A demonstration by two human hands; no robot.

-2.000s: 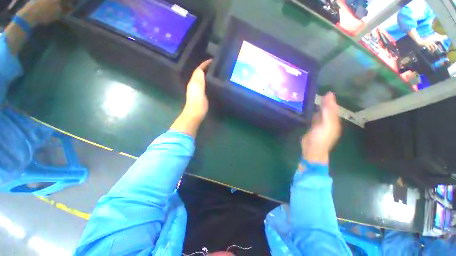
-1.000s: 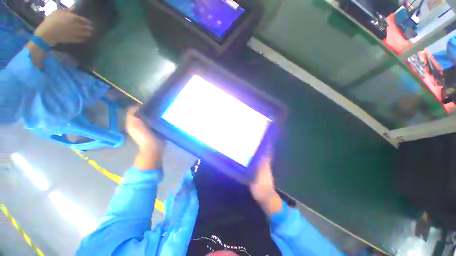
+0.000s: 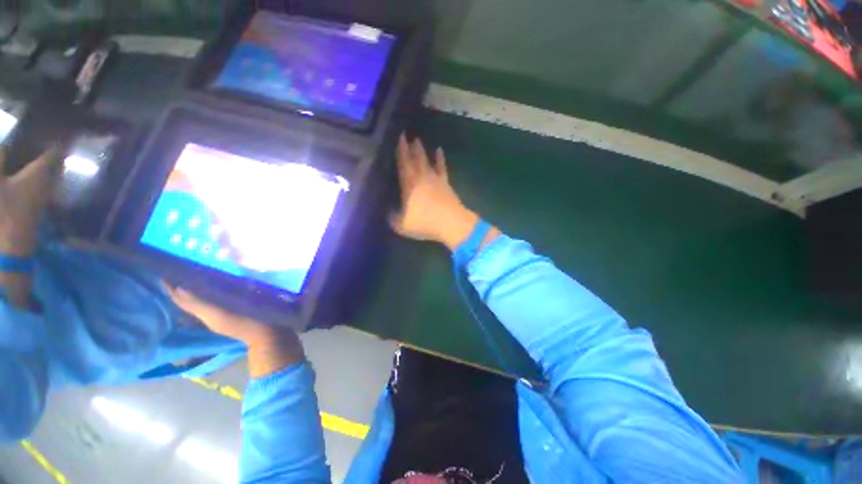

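A lit tablet with a bright white and blue screen sits in a thick black holder at centre left. A second tablet with a blue-purple screen and a small white label lies in a black holder just behind it. My left hand is at the near edge of the front holder, its fingers partly hidden under it. My right hand is beside the holder's right side, fingers apart, holding nothing, with a blue band at the wrist.
A coworker's hand and blue sleeve are at the far left. The dark green bench mat extends right. A white rail runs behind it. A dark block stands at the right edge. Grey floor with yellow lines is below left.
The bright tablet and its holder have moved left, from in front of me to against the blue-purple one. My right hand has let go of it and opened.
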